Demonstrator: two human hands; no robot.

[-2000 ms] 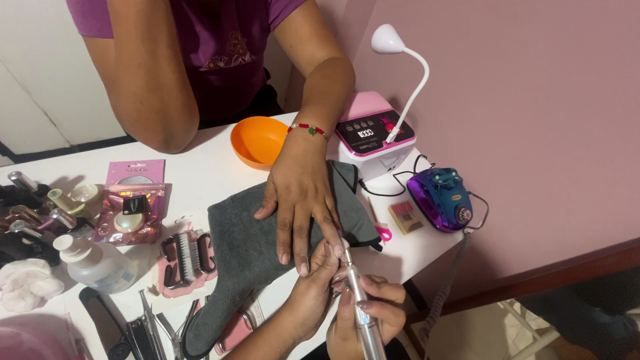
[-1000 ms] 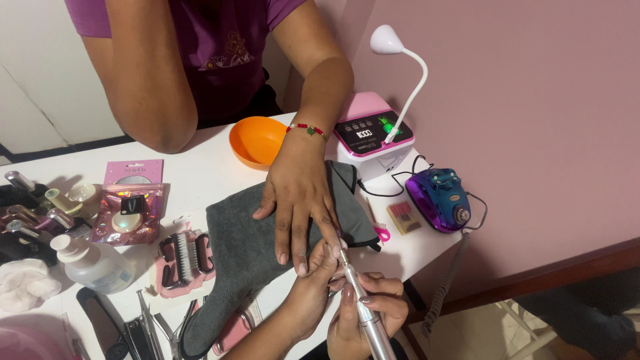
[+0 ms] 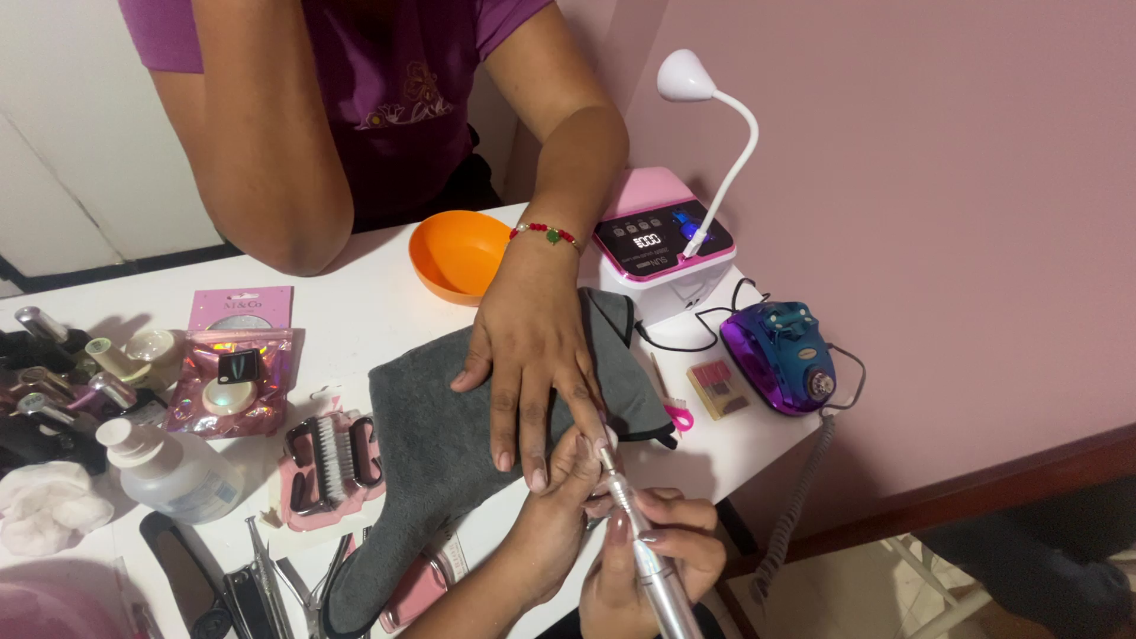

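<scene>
My right hand (image 3: 657, 555) grips a silver electric nail drill handpiece (image 3: 655, 568), its tip at the nail of one finger of another person's hand (image 3: 537, 333). With thumb and fingers, my left hand (image 3: 559, 510) holds that same fingertip. The person's hand lies palm down, fingers spread, on a dark grey towel (image 3: 435, 399); a beaded bracelet (image 3: 543, 231) circles the wrist. The drill's blue and purple control unit (image 3: 781, 355) stands at the table's right, a coiled cord hanging from it. The exact contact of drill bit and nail is too small to tell.
An orange bowl (image 3: 457, 257) and a nail lamp (image 3: 661, 253) with a bendable light stand at the far side. Polish bottles (image 3: 111, 355), a pump bottle (image 3: 182, 475), a nail brush (image 3: 335, 461) and metal tools (image 3: 257, 577) crowd the left. The table's right edge (image 3: 772, 453) borders my right hand.
The handpiece and my right hand have shifted only slightly at the fingertip. The coloured light on the nail lamp's panel has changed from green to blue since a second ago.
</scene>
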